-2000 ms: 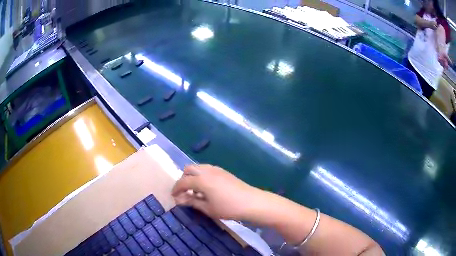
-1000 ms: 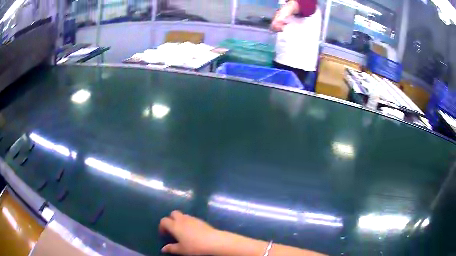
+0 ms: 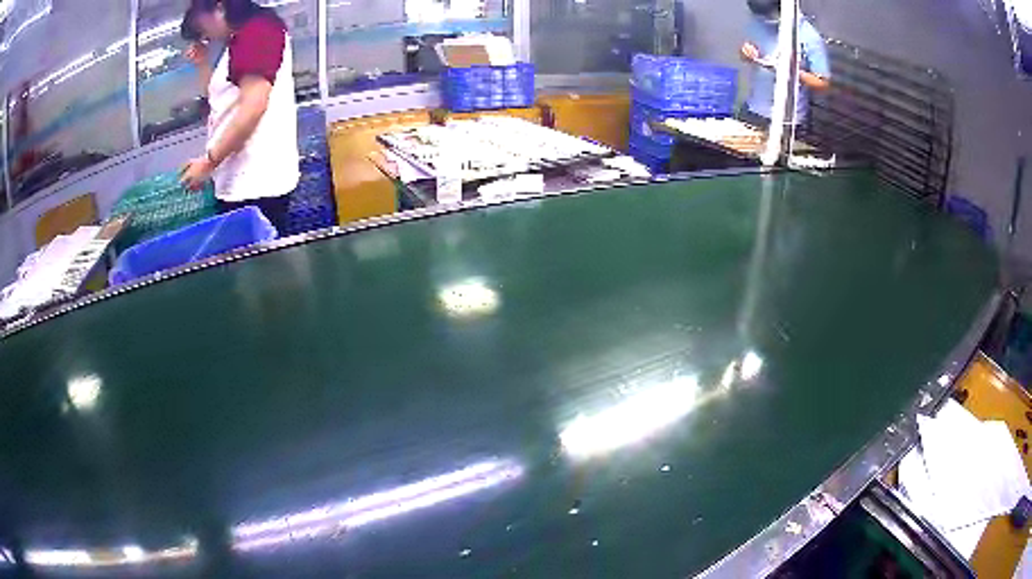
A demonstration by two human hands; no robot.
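Observation:
The wide, glossy dark green conveyor belt (image 3: 373,385) lies nearest in front of me and fills most of the head view. It carries white light reflections and a few tiny pale specks near the lower middle. None of the dark parts shows on it. Neither of my hands is in the picture.
A grey metal side rail (image 3: 792,526) curves along the right, with white sheets (image 3: 962,464) on a yellow surface beyond it. Across the belt are a blue bin (image 3: 195,244), a table of white pieces (image 3: 492,149), blue crates (image 3: 682,88), a metal rack (image 3: 888,119) and two people.
The view has swung far to the right. The right forearm and hand over the belt, the dark parts, the cardboard and the yellow tray at left have gone out of view.

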